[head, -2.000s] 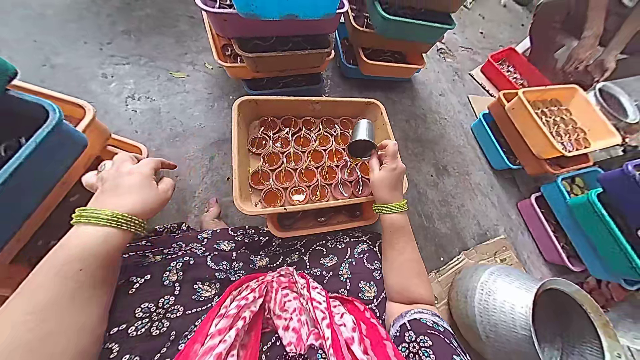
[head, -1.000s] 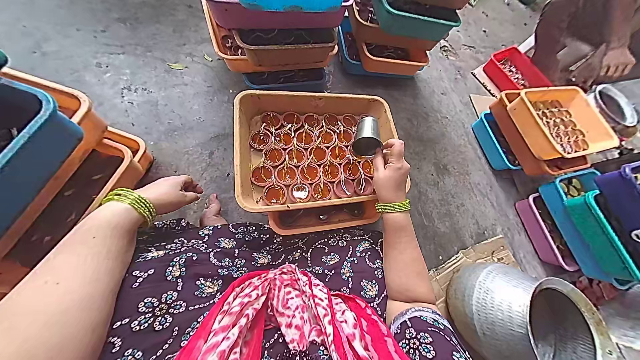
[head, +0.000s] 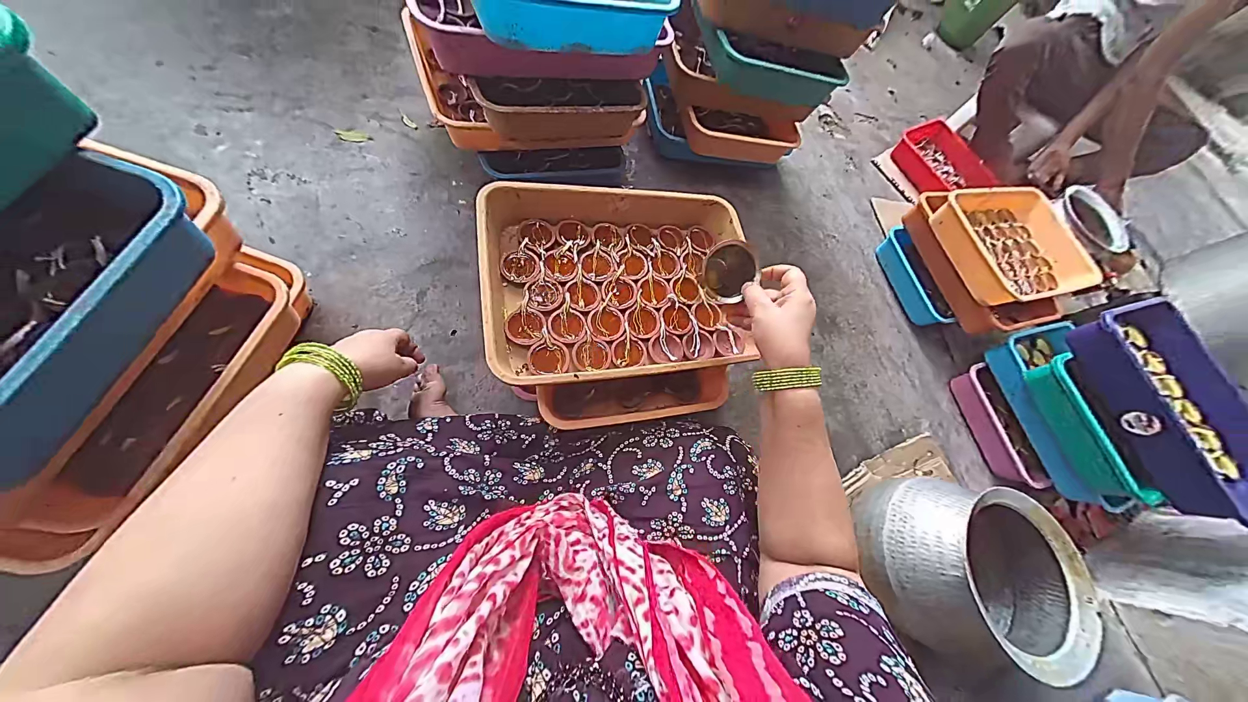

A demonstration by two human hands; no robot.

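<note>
My right hand (head: 783,317) grips a small metal cup (head: 729,271) at the right side of an orange plastic tray (head: 609,198); the cup's dark inside faces me. Rows of small round clay lamps (head: 606,323) with pale wicks fill the tray, and many hold orange-brown liquid. That tray rests on another orange tray (head: 634,414). On the left, my left hand (head: 378,359) hovers near my foot, fingers curled, with nothing visible in it. Green bangles circle both wrists.
Stacked plastic trays stand at the left (head: 185,234), beyond the tray (head: 565,63) and at the right (head: 1092,419). A hammered metal pot (head: 921,546) lies tilted at the lower right. Another person's hands (head: 1051,166) are near a metal bowl (head: 1097,219) at the upper right.
My left hand has lowered and its fingers have curled in. The cup in my right hand has tipped, so its opening now faces me more.
</note>
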